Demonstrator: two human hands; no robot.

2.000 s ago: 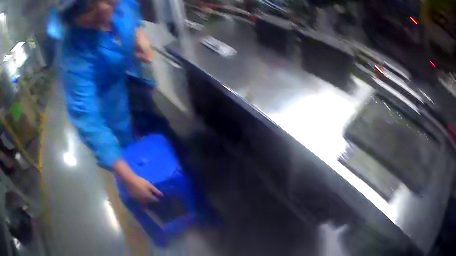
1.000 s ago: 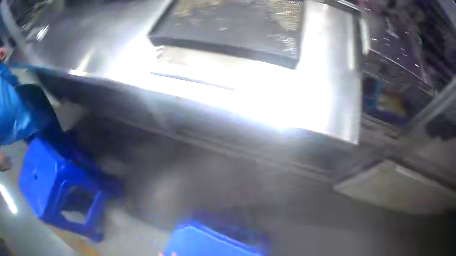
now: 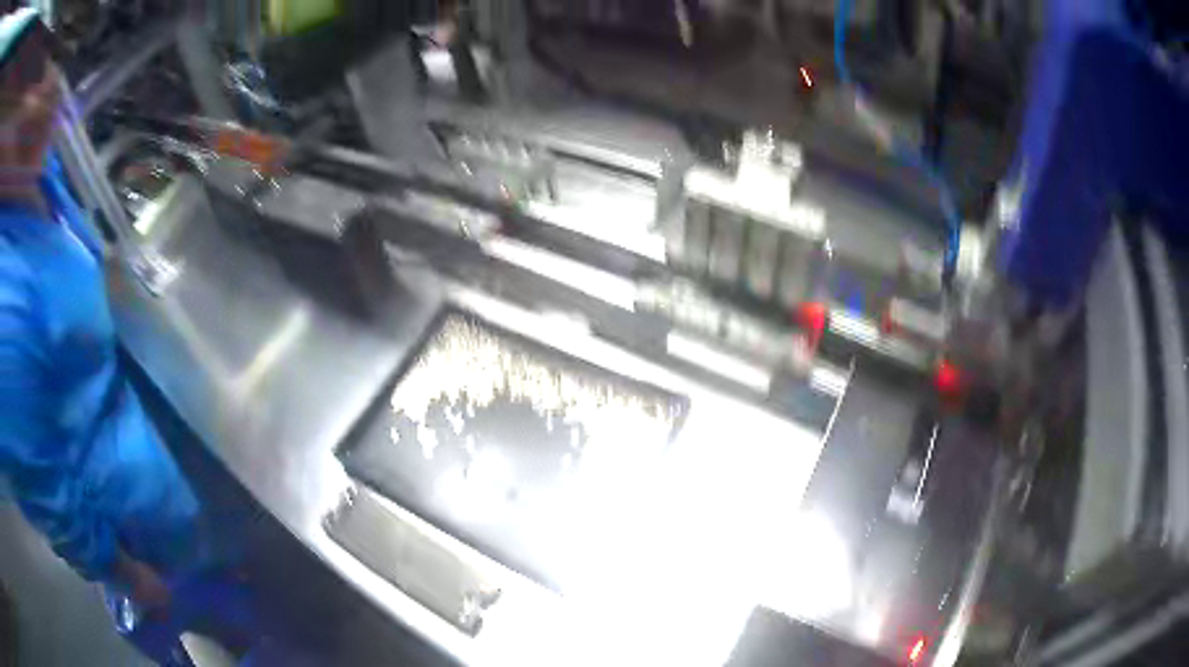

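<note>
A shallow black parts tray [image 3: 391,450] lies on the steel bench [image 3: 241,352] in front of me. Many tiny silver-gold parts [image 3: 489,371] are spread over its back half. Strong glare hides its front right part. A flat, narrow grey plate, perhaps a fixture plate [image 3: 407,558], lies along the tray's near left edge. Neither of my hands is in the picture. The view is blurred.
A coworker in a blue smock [image 3: 65,352] stands at the left edge, beside the bench. A machine rail [image 3: 574,267] with metal blocks [image 3: 754,215] runs behind the tray. A grey side panel [image 3: 880,482] is right of it. A large blue machine cover [image 3: 1108,130] is upper right.
The view has swung up from the floor and blue stools to the bench and machine line. The tray now shows whole, nearer the middle. The fingertips at the bottom edge are gone.
</note>
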